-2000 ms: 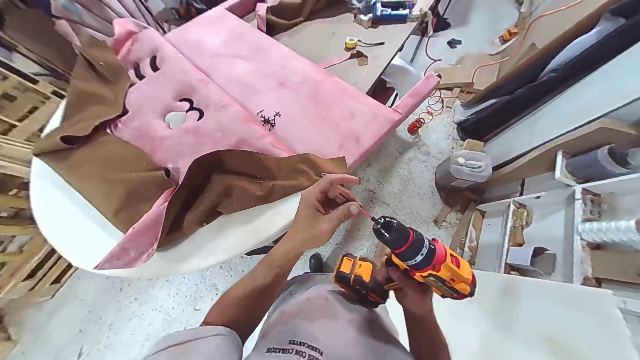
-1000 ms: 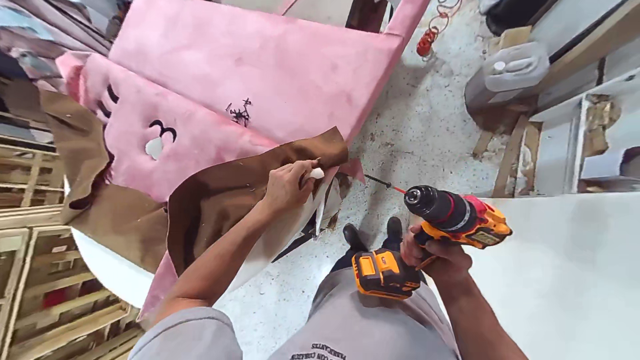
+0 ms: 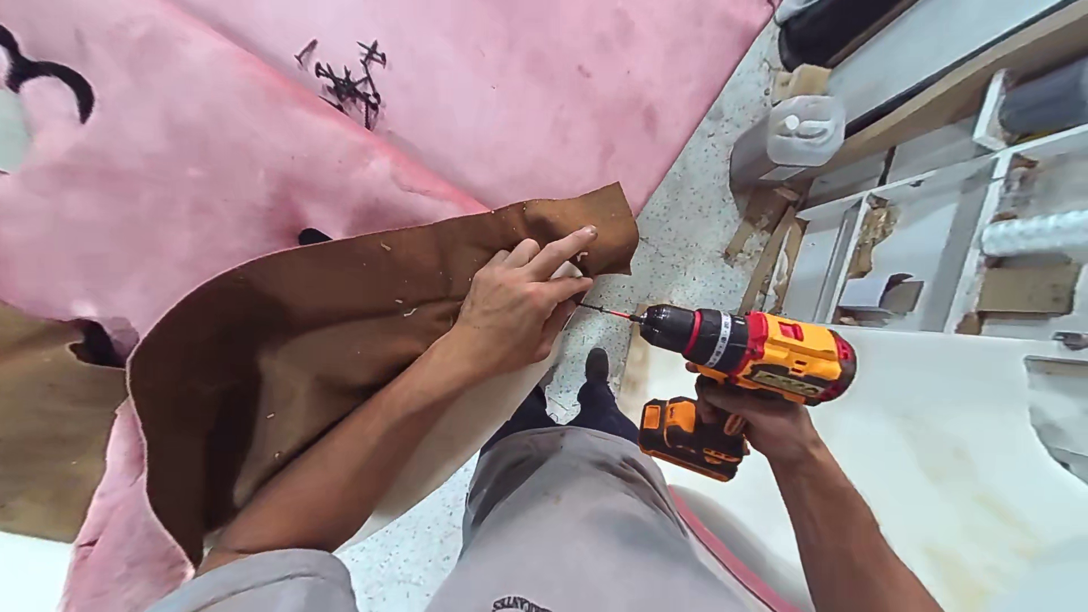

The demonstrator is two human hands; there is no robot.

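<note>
My right hand [image 3: 756, 416] grips a yellow and black cordless drill [image 3: 748, 348] by its handle. A screw [image 3: 593, 306] sits at the tip of the drill's red driver bit [image 3: 625, 315], pointing left toward the fabric-covered edge. Spread over the brown fabric flap [image 3: 340, 314], my left hand [image 3: 527, 297] presses near its right end; a small white piece [image 3: 565, 270] shows between the fingers. The screw's point is hidden by the fingers. Pink upholstery [image 3: 527, 102] lies beyond, with a pile of dark screws [image 3: 348, 85] on it.
A plastic jug [image 3: 790, 140] stands on the speckled floor [image 3: 688, 204] at the upper right. Beside it is a white compartmented frame [image 3: 935, 221] holding scraps. A white panel [image 3: 952, 425] lies at the right, below the frame. My shoes are visible between the work and the drill.
My left hand was at the bit two seconds ago; it is now on the brown flap. The drill with the screw has come closer to that flap. The view has moved in closer.
</note>
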